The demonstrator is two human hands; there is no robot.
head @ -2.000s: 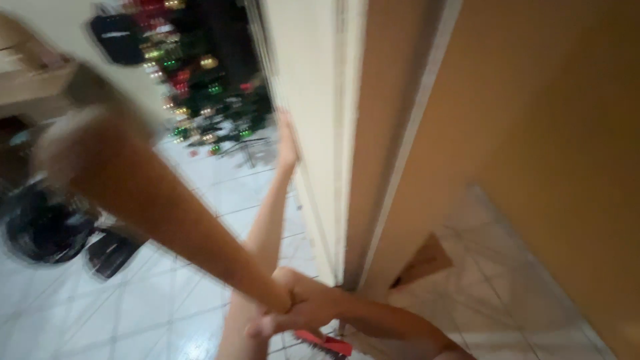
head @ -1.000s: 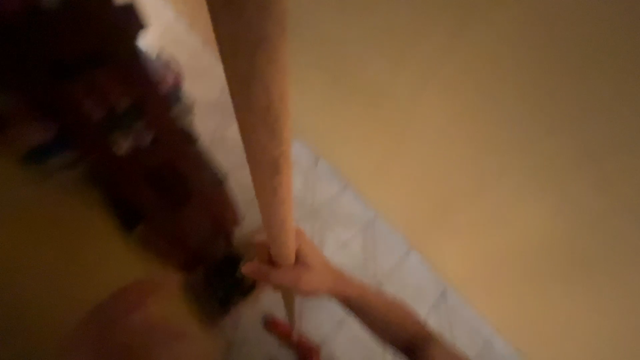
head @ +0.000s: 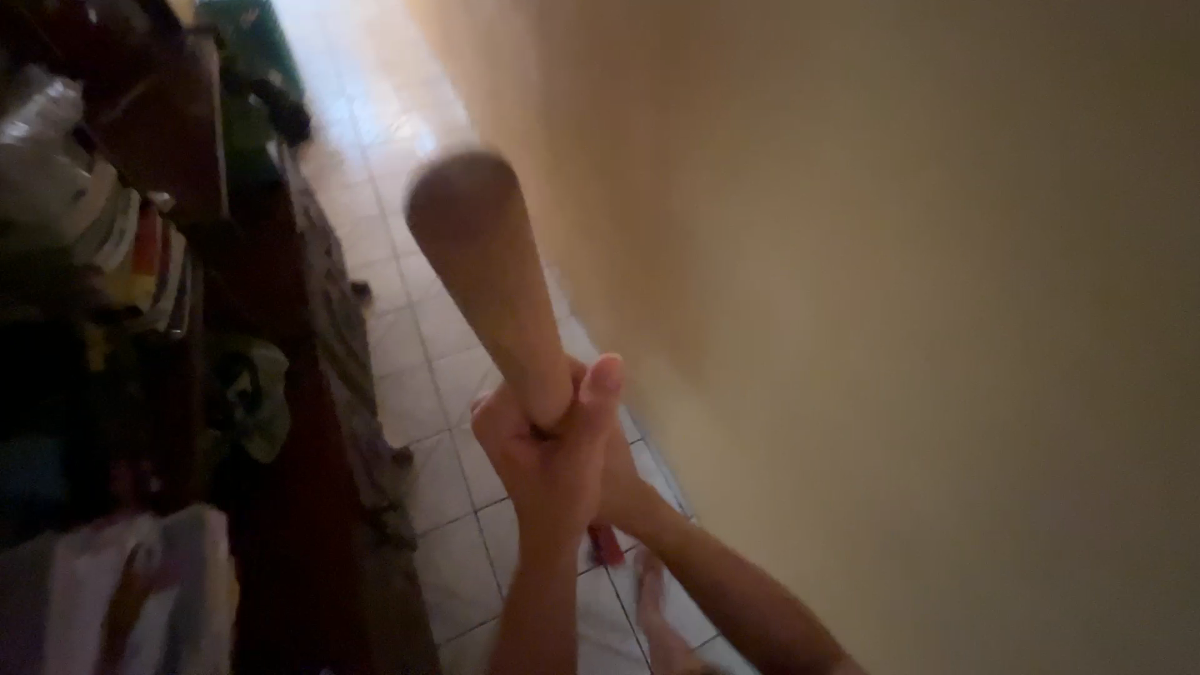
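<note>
A long wooden pole [head: 502,291], its blurred near end rising toward the camera, stands between my two hands. My left hand [head: 539,450] is wrapped around it with the thumb up. Behind and partly hidden by the left, my right hand [head: 614,469] also closes on the pole, just below. A red object [head: 606,546], apparently the head of a broom or brush, shows low down by the floor, mostly hidden behind my hands and forearms.
White floor tiles [head: 436,469] run along a narrow passage. A plain tan wall [head: 891,328] borders it on the right. Dark shelves on the left hold books [head: 141,253], a plastic bag [head: 42,112] and papers [head: 141,591]. A bare foot [head: 649,577] is near the red object.
My left hand, not visible on the pole one second ago, is now around it. The view has moved from a doorway near a decorated tree into a passage beside shelves.
</note>
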